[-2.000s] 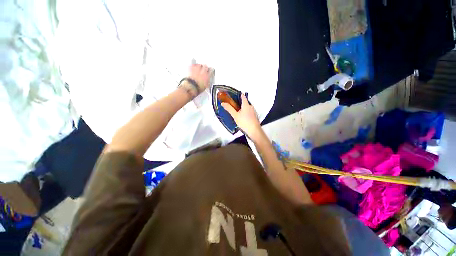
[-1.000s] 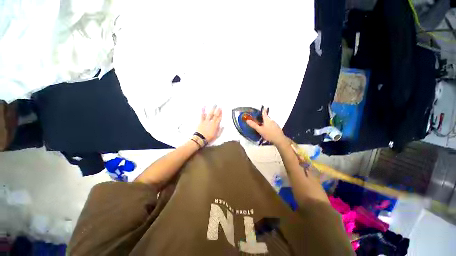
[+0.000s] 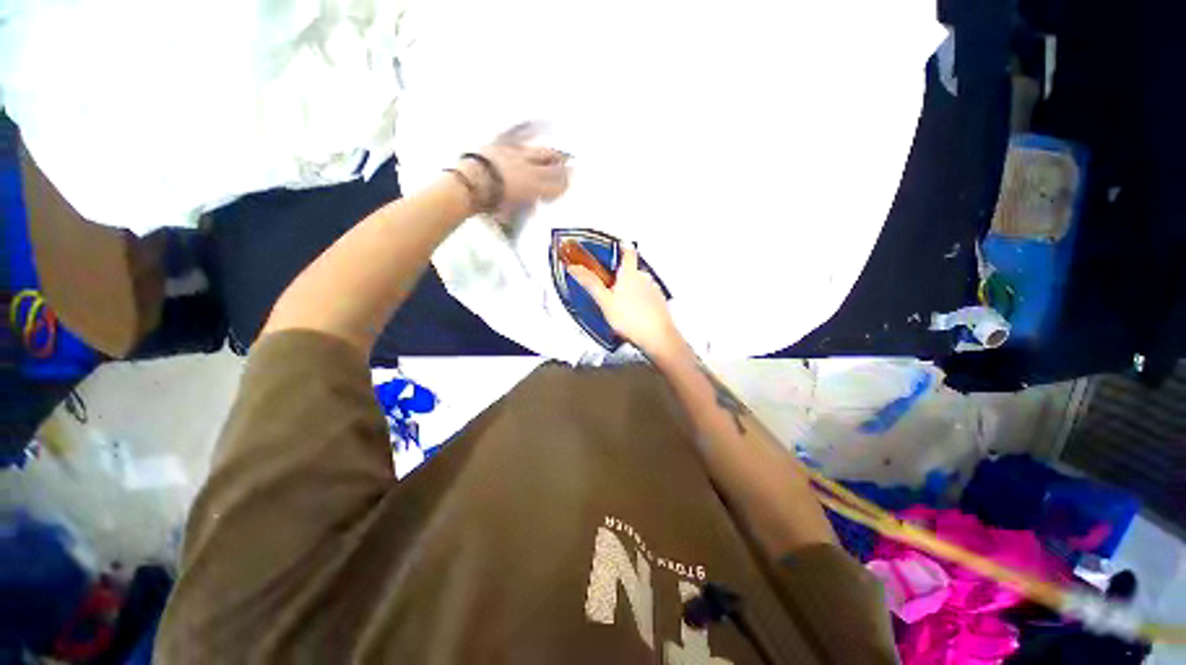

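Note:
A large white fabric panel (image 3: pixel 754 169) lies over the black-covered table, its curved edge near me. My right hand (image 3: pixel 627 292) holds the orange-brown handle of the steam iron (image 3: pixel 583 312), which stands flat on the near part of the panel, its tip pointing away to the left. My left hand (image 3: pixel 531 175) is blurred, up and left of the iron, over the panel's left part, where the fabric is creased below the wrist. Its fingers look bent; whether they grip the fabric is not clear.
A white fabric pile (image 3: pixel 169 104) lies at the left. A blue iron rest (image 3: pixel 1034 208), a white roll (image 3: pixel 988 327) and green-handled snips are at the right. The yellow hose (image 3: pixel 936 539) runs off lower right past pink fabric (image 3: pixel 969 611). Another person's arm (image 3: pixel 78 260) shows at the left edge.
My left hand has moved forward from the panel's near part, and the fabric's left near edge is now creased. The iron has shifted slightly left and forward. The view has shifted left.

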